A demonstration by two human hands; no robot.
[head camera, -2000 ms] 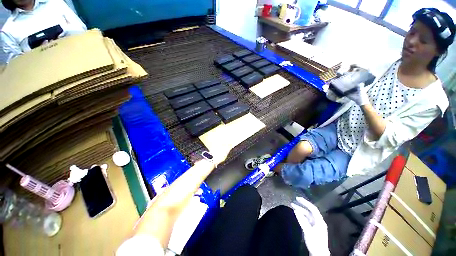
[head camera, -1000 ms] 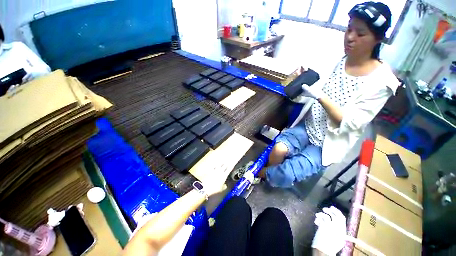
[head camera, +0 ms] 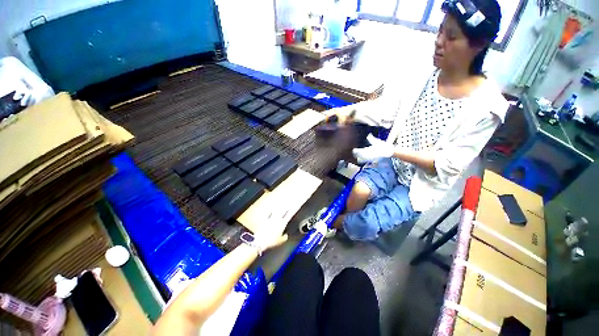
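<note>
Black housings (head camera: 231, 172) lie in two columns on a tan cardboard sheet (head camera: 292, 197) on the dark mesh belt (head camera: 164, 131). The near end of the sheet is bare. My left hand (head camera: 268, 235), bare with a wristband, is at that near end, touching or over its edge. Its fingers are washed out, so its grip is unclear. My right hand is not in view. A dark flat piece (head camera: 515, 327) is cut off by the bottom edge on the cardboard-covered side table (head camera: 506, 252).
Behind is a second group of housings (head camera: 270, 105) on cardboard. A seated person (head camera: 427, 138) at right holds a dark housing over the belt. Stacked cardboard (head camera: 46, 170), a phone (head camera: 93, 303) and a pink fan (head camera: 39, 314) are at left. Blue film (head camera: 154, 210) covers the belt edge.
The view has turned right. My gloved right hand has gone out of the picture. The seated person has lowered a housing toward the belt. The dark piece at bottom right has appeared.
</note>
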